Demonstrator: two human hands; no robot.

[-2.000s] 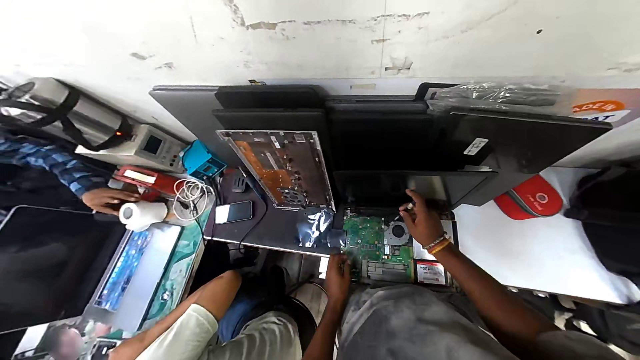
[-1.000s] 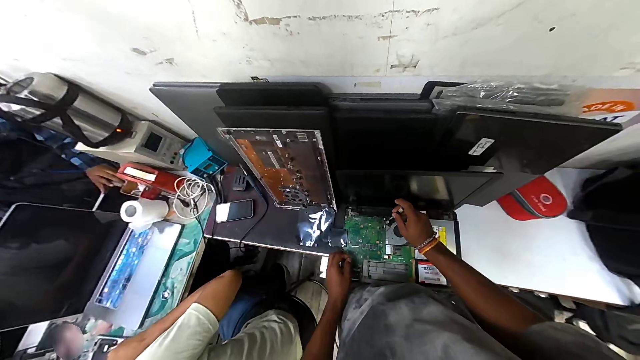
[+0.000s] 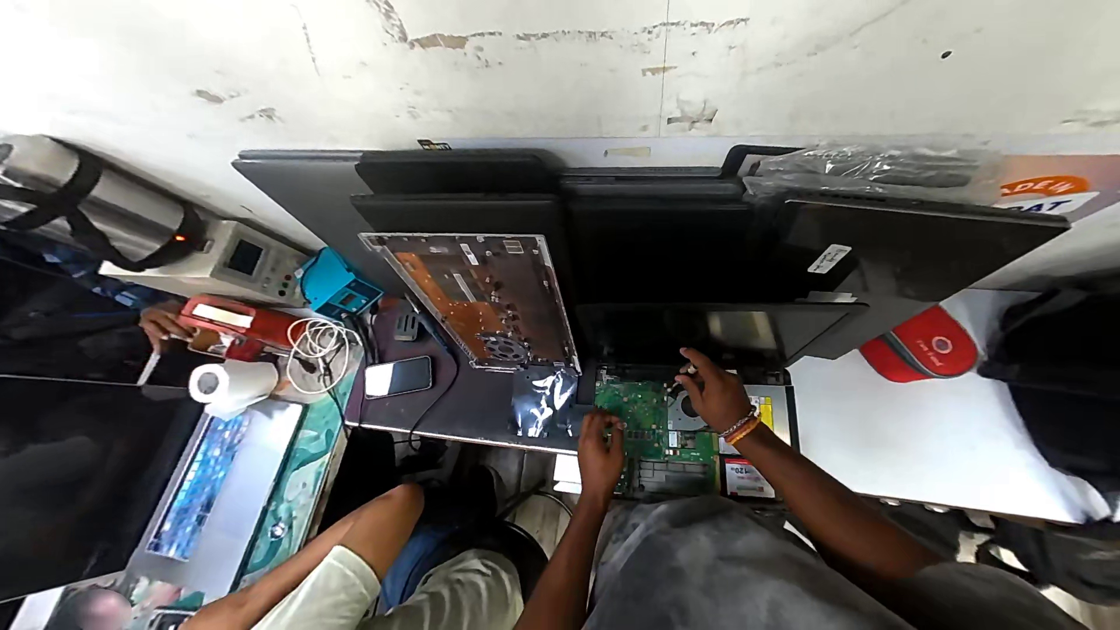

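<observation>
An opened laptop lies in front of me, its green circuit board (image 3: 643,407) bare and its dark screen (image 3: 726,332) raised behind. My left hand (image 3: 601,442) rests at the board's left edge with fingers bent; whether it holds anything is hidden. Over the cooling fan (image 3: 689,411) is my right hand (image 3: 716,394), its fingers pinched on a small, thin tool, perhaps a screwdriver. A solid-state drive (image 3: 748,478) with a red and white label sits at the laptop's lower right. Left of the laptop lies a shiny anti-static bag (image 3: 544,402).
A laptop cover (image 3: 481,297) leans on several dark laptop panels (image 3: 665,254). Farther left are a phone (image 3: 399,377), a white cable (image 3: 317,350), a paper roll (image 3: 233,383) and a co-worker's hand (image 3: 164,324). A red cap-like item (image 3: 923,346) lies right.
My right hand has shifted slightly over the fan area since the earlier frames. My left hand has moved onto the board's left edge. The co-worker's hand at the far left has moved.
</observation>
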